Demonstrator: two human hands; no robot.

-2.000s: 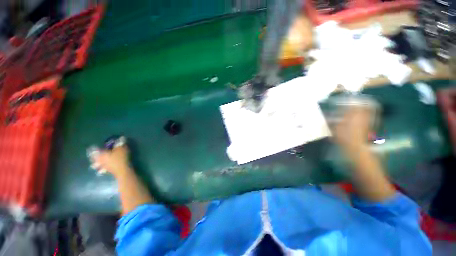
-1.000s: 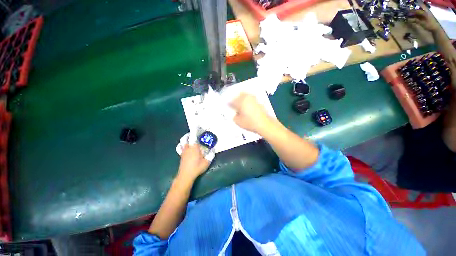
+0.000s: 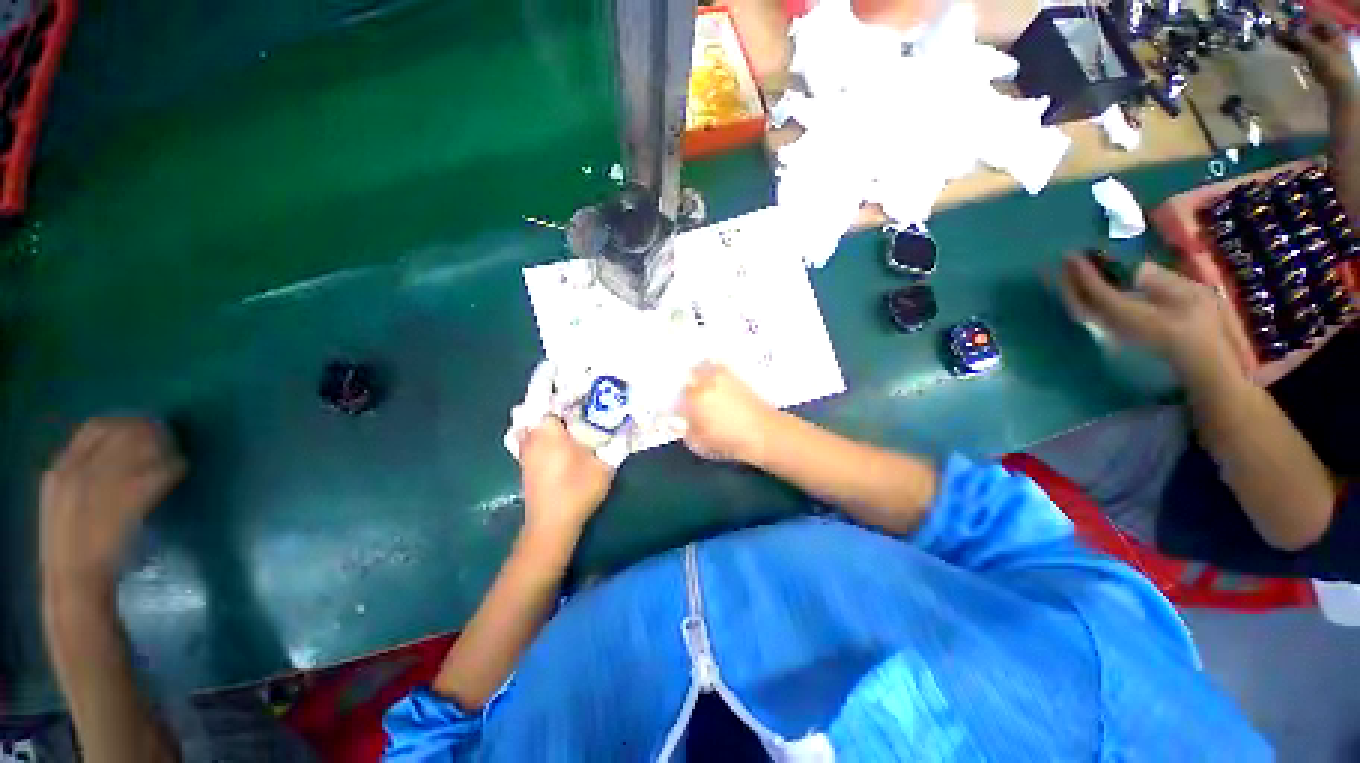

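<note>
My left hand [image 3: 562, 474] holds a small watch body [image 3: 606, 403] with a lit blue and white face, over the lower left of the white sheet [image 3: 761, 306]. A crumpled white wipe [image 3: 534, 409] is around its fingers and beside the unit. My right hand [image 3: 726, 416] is over the sheet's lower edge, just right of the watch body and apart from it. Its fingers are curled; whether they hold anything white against the sheet cannot be told.
A metal post [image 3: 652, 119] stands at the sheet's upper edge. Wipes [image 3: 910, 112] are heaped behind. Several watch bodies [image 3: 973, 346] lie right, one [image 3: 352, 388] left. Another person's hand [image 3: 108, 492] is at far left; another hand [image 3: 1160, 316] holds a dark unit beside the full tray [image 3: 1187, 224].
My right hand has moved down and slightly left, towards the sheet's lower edge. My left hand still holds the lit unit. Another person's hands have come in at left and right; one dark unit left its spot on the right.
</note>
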